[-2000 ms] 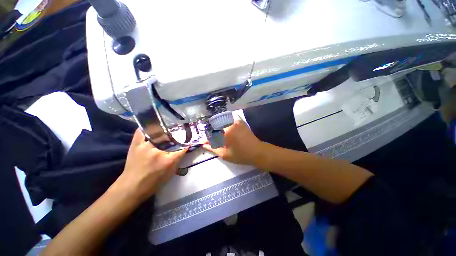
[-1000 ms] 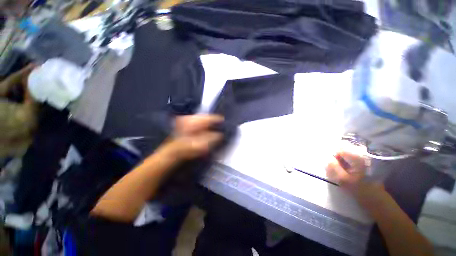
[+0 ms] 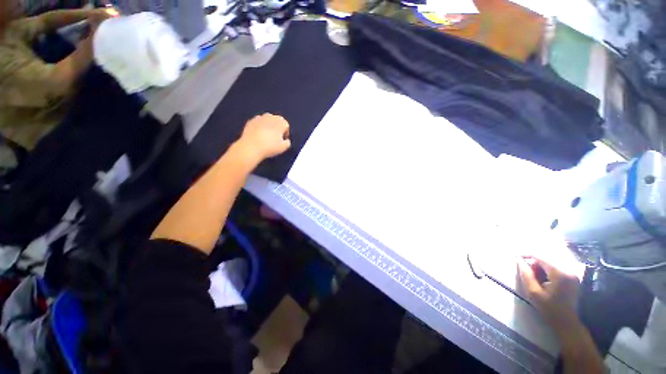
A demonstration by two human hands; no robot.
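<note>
A flat dark cut panel (image 3: pixel 274 88) with shaped edges lies at the left end of the white table (image 3: pixel 380 161). My left hand (image 3: pixel 266 136) is over this panel with its fingers curled; whether it pinches cloth is hidden. My right hand (image 3: pixel 548 285) rests low at the right, beside the white sewing machine head (image 3: pixel 621 212), fingers bent; what is between them cannot be told. A dark cloth piece (image 3: pixel 621 303) lies under and right of the machine head. The needle area is too small and bright to make out.
Wrinkled dark cloth (image 3: pixel 475 88) lies along the table's back edge. A grey ruler strip (image 3: pixel 380 256) runs along the front edge. Another person's arm (image 3: pixel 62 73) is at the upper left near a white bundle (image 3: pixel 139 51). Cloth is heaped at the lower left.
The view has swung left from the machine. My left hand has left the needle area and moved to the far-left panel. The dark piece seen mid-table a second ago no longer shows there.
</note>
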